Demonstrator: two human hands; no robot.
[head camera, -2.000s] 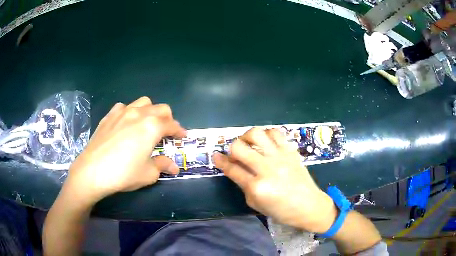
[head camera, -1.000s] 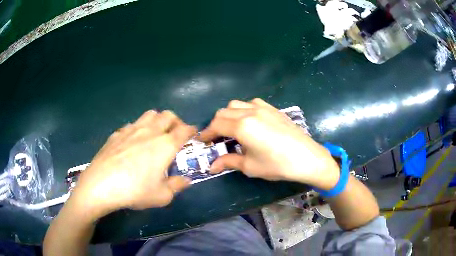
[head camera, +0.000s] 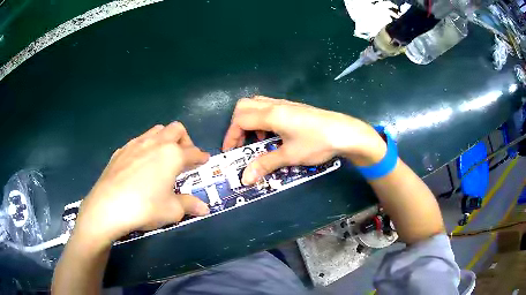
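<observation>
The power strip half-assembly (head camera: 216, 185) lies tilted on the dark green bench, its right end higher in the picture. White blocks, metal pieces and dark board parts show between my hands. My left hand (head camera: 135, 187) grips across its left part, thumb at the near edge, fingertips at the far edge. My right hand (head camera: 288, 135) grips it right of the middle, thumb pressed on the parts inside, fingers over the far edge. The white power cord (head camera: 46, 245) leaves the left end. The plug (head camera: 17, 206) lies in a clear plastic bag (head camera: 36, 199). My hands hide parts of the strip.
The glue dispensing gun (head camera: 398, 34) is at the upper right, its pale nozzle (head camera: 350, 68) pointing down-left. A clear bottle (head camera: 438, 46) and white crumpled paper (head camera: 369, 17) are beside it. A whitish edge strip (head camera: 69, 27) crosses the upper left. A metal plate (head camera: 323, 259) sits below the bench edge.
The view has shifted. The strip is tilted more, its right end raised in the picture. My right hand has moved along the strip, uncovering more parts in the middle, with its thumb now on them.
</observation>
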